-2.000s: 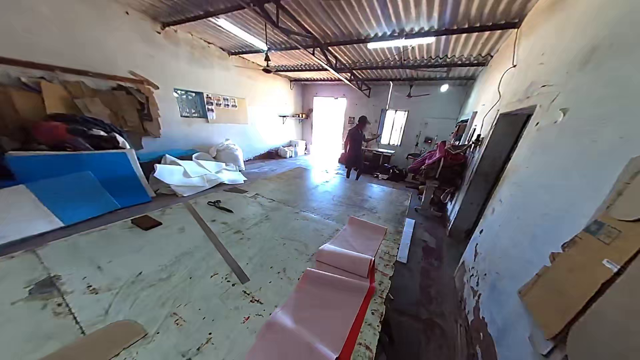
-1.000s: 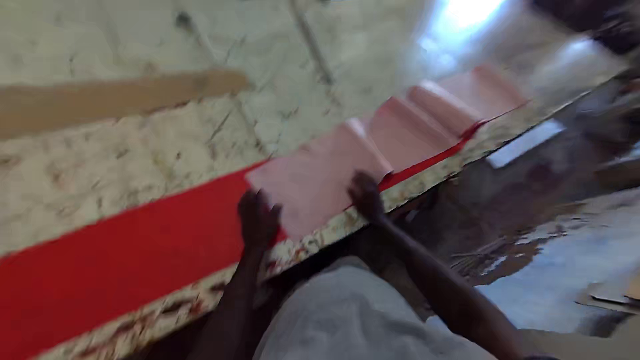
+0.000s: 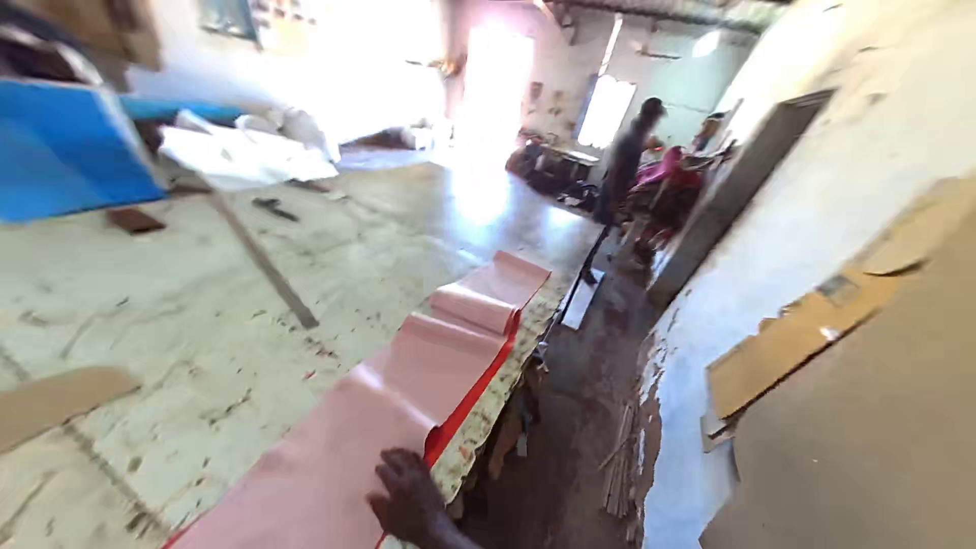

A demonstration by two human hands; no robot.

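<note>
A long pink sheet (image 3: pixel 328 442), wavy and glossy, lies along the right edge of the large worn table (image 3: pixel 229 343). Under it a red sheet (image 3: pixel 467 404) shows along its right side. My right hand (image 3: pixel 408 496) rests on the pink sheet's right edge near the bottom of the view, fingers somewhat spread; whether it pinches the sheet cannot be told. My left hand is out of view.
On the table lie a flat strip (image 3: pixel 259 255), dark scissors (image 3: pixel 274 208), a brown block (image 3: pixel 136 220) and a brown board piece (image 3: pixel 61 400). White sheeting (image 3: pixel 244 152) and a blue panel (image 3: pixel 69 152) stand beyond. A person (image 3: pixel 627 164) is at the far end. Cardboard (image 3: pixel 793 343) leans on the right wall.
The view has swung up and towards the far doorway. One second ago both my hands were on the pink sheet; now only the right shows. The pink sheet reaches further towards me over the red.
</note>
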